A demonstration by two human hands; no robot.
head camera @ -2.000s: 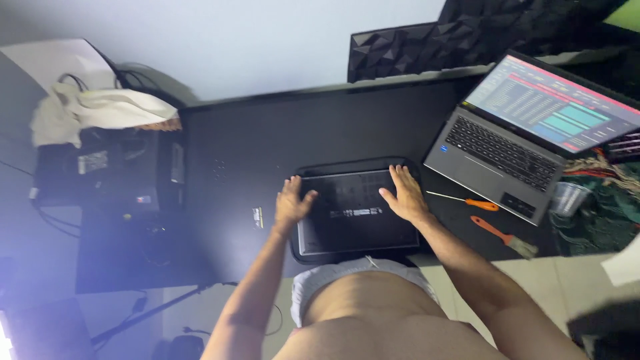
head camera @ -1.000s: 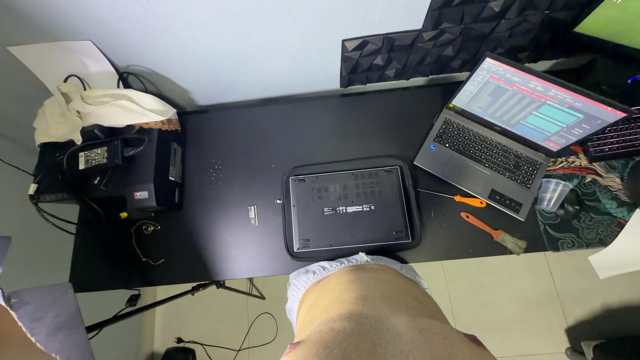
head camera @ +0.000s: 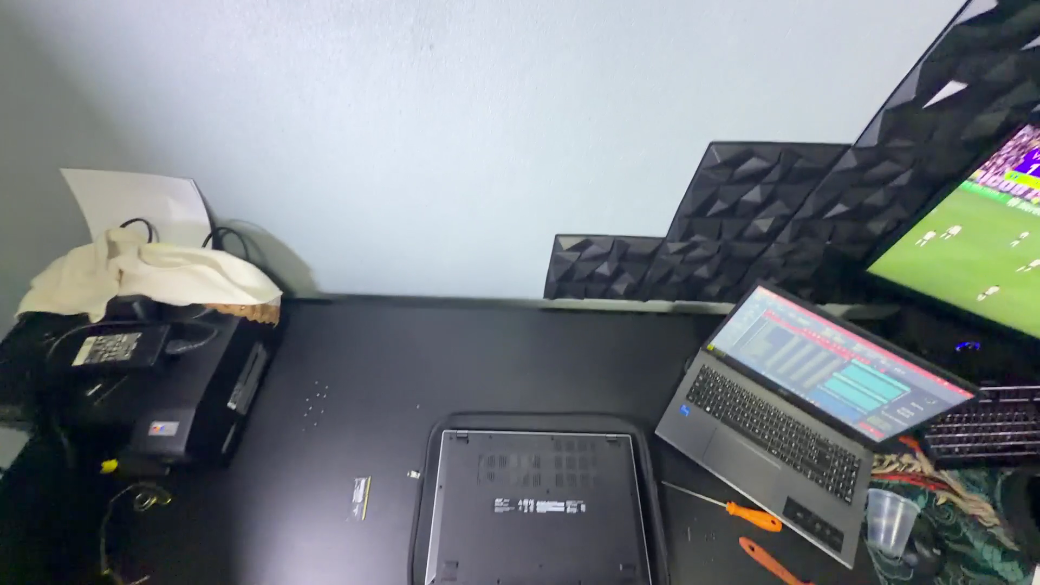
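Neither of my hands shows in the frame. A laptop lies bottom side up [head camera: 540, 520] on a black padded sleeve [head camera: 660, 532] at the bottom centre, its lower edge cut off. Left of it lie a memory module [head camera: 361, 499], a small metallic piece [head camera: 414, 474] and several tiny screws [head camera: 315, 402]. On its right is a screwdriver with an orange handle [head camera: 754, 517], and below that the orange handle of a brush [head camera: 768, 561], whose bristles are out of frame. A grey laptop [head camera: 743, 463] stands open with its screen lit.
A black computer case [head camera: 175, 398] with a power adapter [head camera: 118, 348] and a cream cloth [head camera: 154, 272] stands at the left. At the right are a plastic cup [head camera: 891, 522], a keyboard [head camera: 987, 426], a patterned cloth [head camera: 951, 520] and a monitor [head camera: 975, 236]. Black wall panels [head camera: 731, 211] rise behind the table.
Both hands rested on the upturned laptop two seconds ago; they have left it and gone out of view. The view has tilted up toward the wall.
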